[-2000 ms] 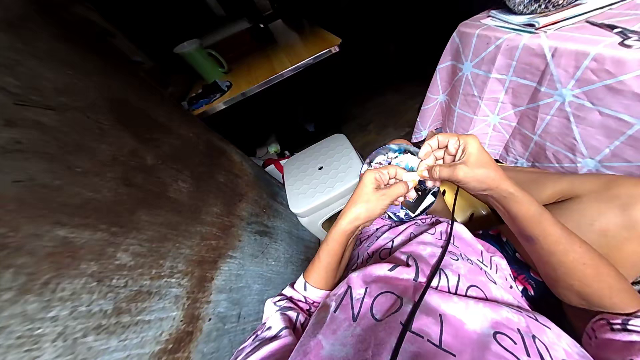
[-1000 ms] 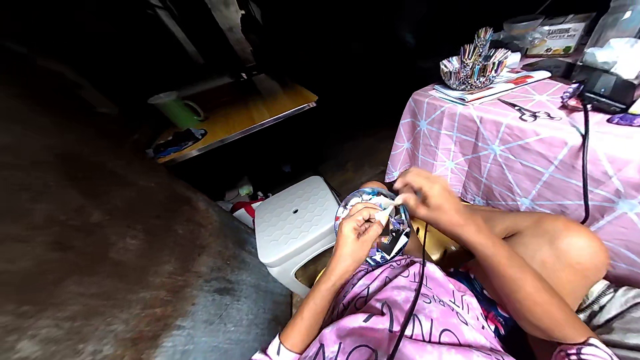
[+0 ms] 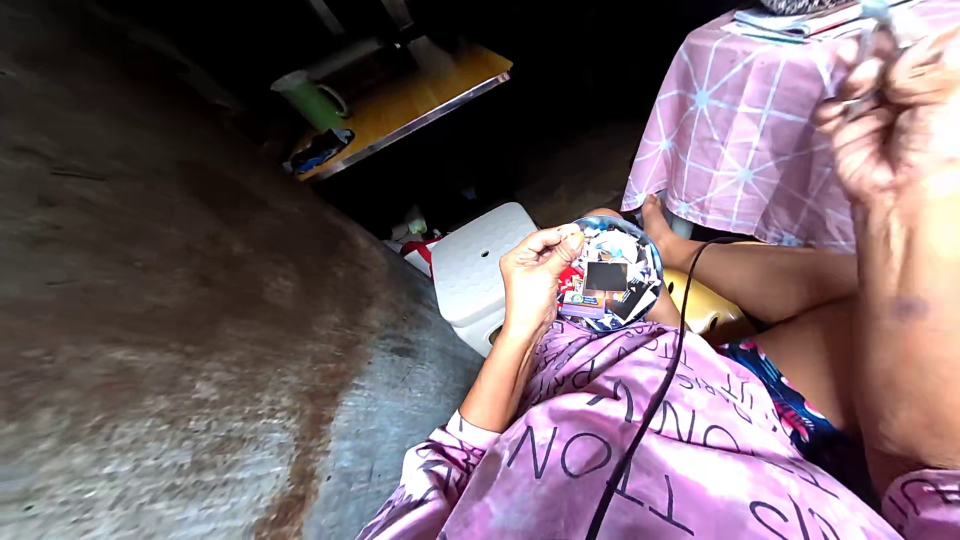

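A round bowl (image 3: 657, 259) full of paper and card pieces rests at my lap. My left hand (image 3: 540, 262) is at its left rim, thumb and forefinger pinched together; whether something small sits between them cannot be told. Raised at the upper right, close to the camera, my right hand (image 3: 892, 112) has curled fingers around a slim, blurred metallic object (image 3: 870, 67), perhaps scissors. It is in front of the table with the pink patterned cloth (image 3: 727, 142).
A white plastic stool (image 3: 484, 262) stands left of the bowl. A black cable (image 3: 667, 382) runs over my lap. Papers (image 3: 795, 22) lie on the pink-covered table. Farther off, a green mug (image 3: 311, 101) stands on a wooden table (image 3: 420, 90). A stained wall (image 3: 187, 300) fills the left side.
My right hand has moved away from my left hand, up and to the right, and now holds a slim object. The paper pieces in the bowl are more exposed.
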